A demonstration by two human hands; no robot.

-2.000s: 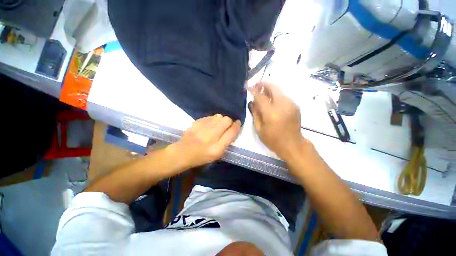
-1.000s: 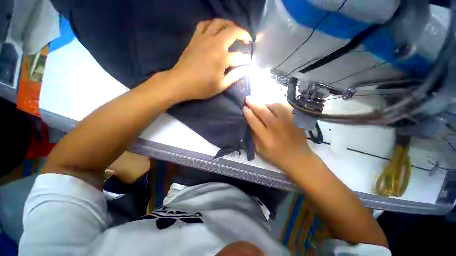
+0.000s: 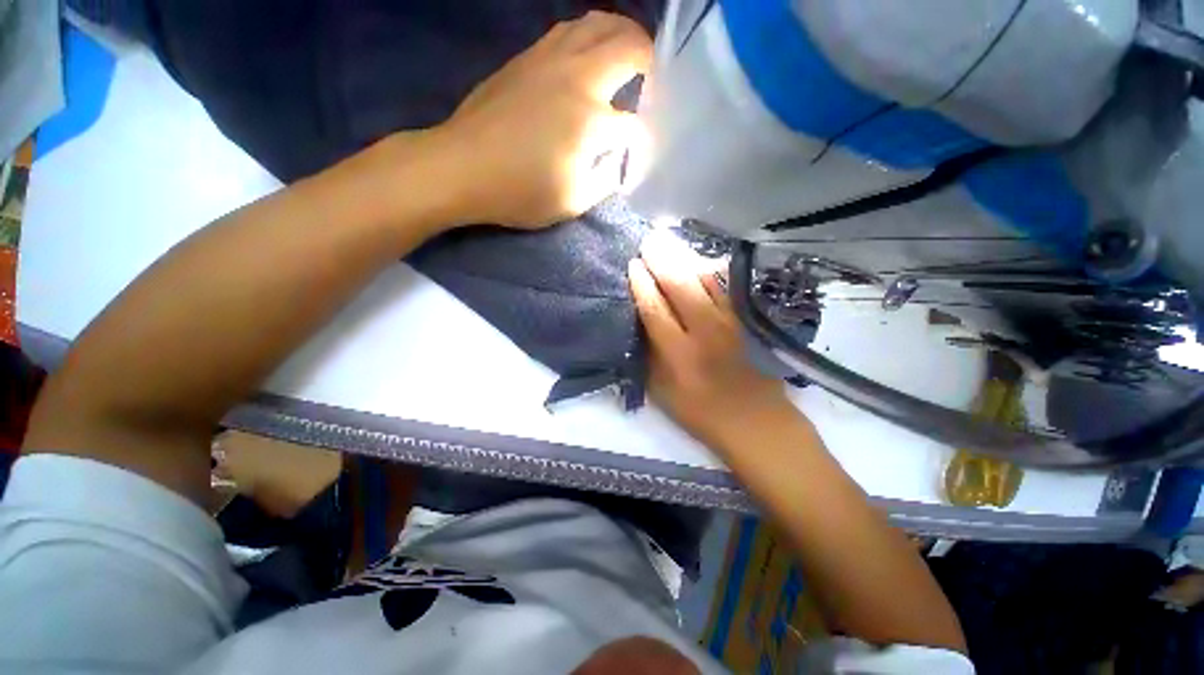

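A dark garment lies on the white machine table, its narrow folded end hanging near the front edge. My left hand lies on the cloth at the upper middle, fingertips gripping a dark fold beside the brightly lit needle area. My right hand is lower right of it, fingers together, pressing the cloth's right edge below the lamp glare. The pale sewing machine head with a blue stripe covers the upper right. The needle and presser foot are hidden by the head and glare.
Yellow-handled scissors lie at the table's right, partly behind a dark curved bar on the machine. The grey marked table edge runs across in front of my body. Striped cardboard shows below. An orange item is cut off at the far left.
My left hand has gone from the cloth's front edge up to the needle area. Both hands and the cloth are now at the lit spot. The machine head fills more of the view.
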